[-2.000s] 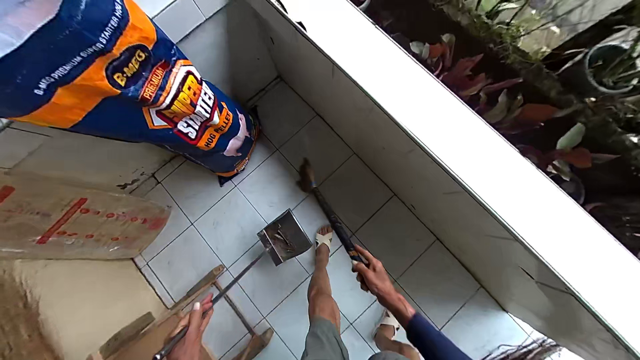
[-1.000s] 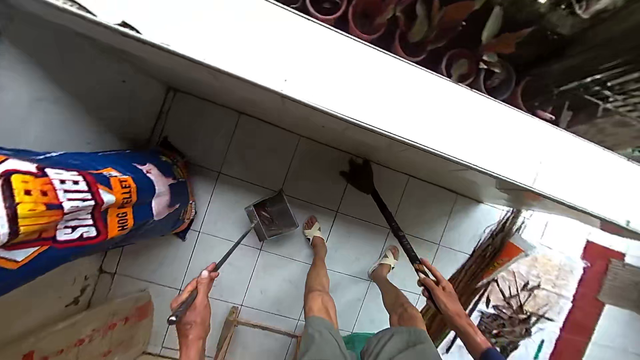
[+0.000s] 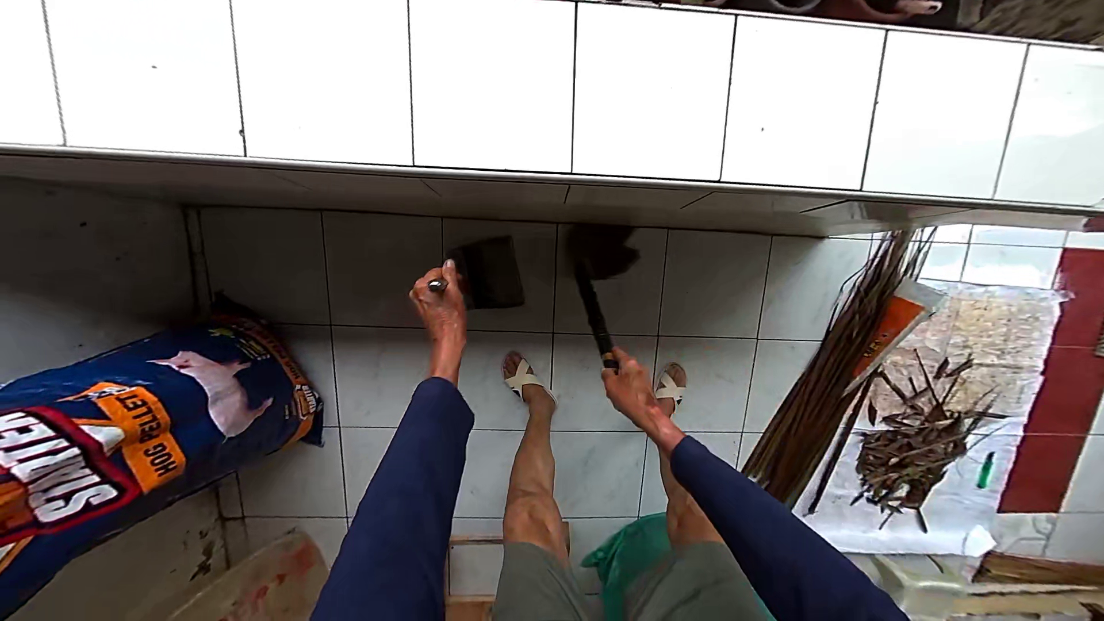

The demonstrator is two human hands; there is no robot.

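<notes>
My left hand [image 3: 440, 302] is closed around the handle of a dark dustpan [image 3: 490, 272], whose pan lies just right of the hand, over the tiled floor. What the pan holds is too dark to tell. In my right hand [image 3: 631, 388] is the black handle of a broom [image 3: 593, 310]. Its dark, blurred head [image 3: 604, 250] is by the foot of the low wall, right of the dustpan and apart from it. My sandaled feet stand on the tiles below both tools.
A tiled ledge [image 3: 492, 86] runs across the top. A hog pellet feed sack [image 3: 172, 431] lies at left. Bundled thin sticks [image 3: 828, 371] lean at right, beside a pile of dry plant pieces [image 3: 914, 440] on a white sheet [image 3: 897, 530]. Green plastic [image 3: 634, 552] lies between my legs.
The view has turned and shifted toward the right. The dustpan was angled out ahead of my left hand; now that hand is close beside the pan. Both hands keep their tools.
</notes>
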